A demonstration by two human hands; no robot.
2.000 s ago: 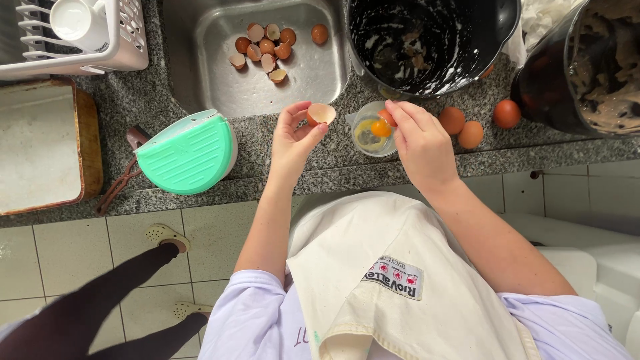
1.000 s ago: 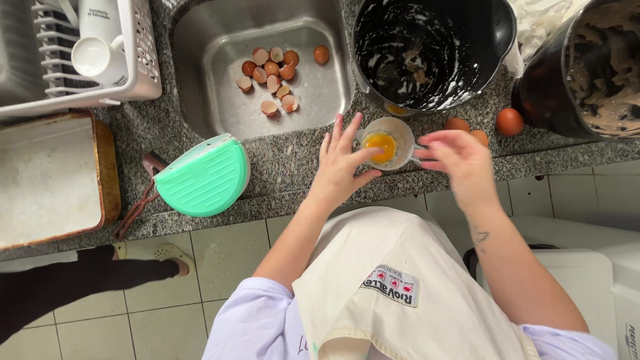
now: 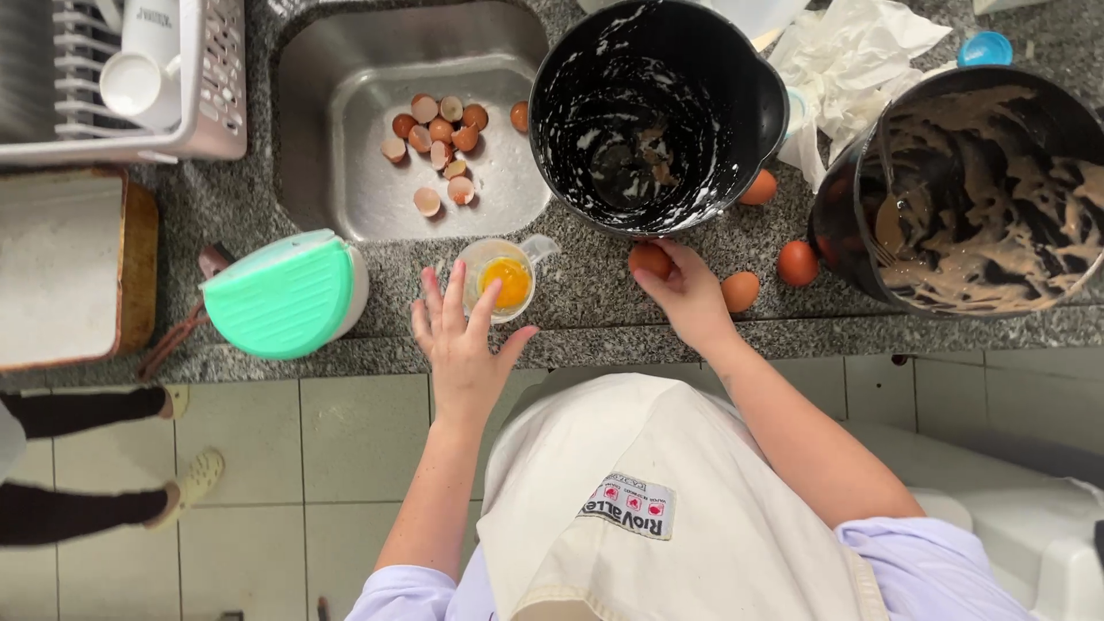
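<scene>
A clear measuring cup [image 3: 523,302] with egg yolk and white in it stands on the granite counter near its front edge. My left hand [image 3: 461,332] is spread open over the cup's left side and holds nothing. Below the black mixing bowl, my right hand [image 3: 686,297] has its thumb and fingers on a brown egg [image 3: 650,260]. More whole brown eggs lie to the right: one [image 3: 740,291] beside the hand, another [image 3: 797,263] farther right, and a third [image 3: 758,187] against the bowl.
Cracked eggshells [image 3: 440,131] lie in the steel sink [image 3: 362,207]. A black bowl [image 3: 552,155] with white residue adjoins it. Right stands a batter-smeared pot [image 3: 862,250]; left are a green-lidded container [image 3: 280,297], a baking pan [image 3: 138,267] and a dish rack [image 3: 211,86]. Another person's legs [image 3: 82,509] show at left.
The eggshell halves have left my hands, and more shells lie in the sink. My right hand has moved right, from beside the cup to a whole egg. The cup's handle now points up and right.
</scene>
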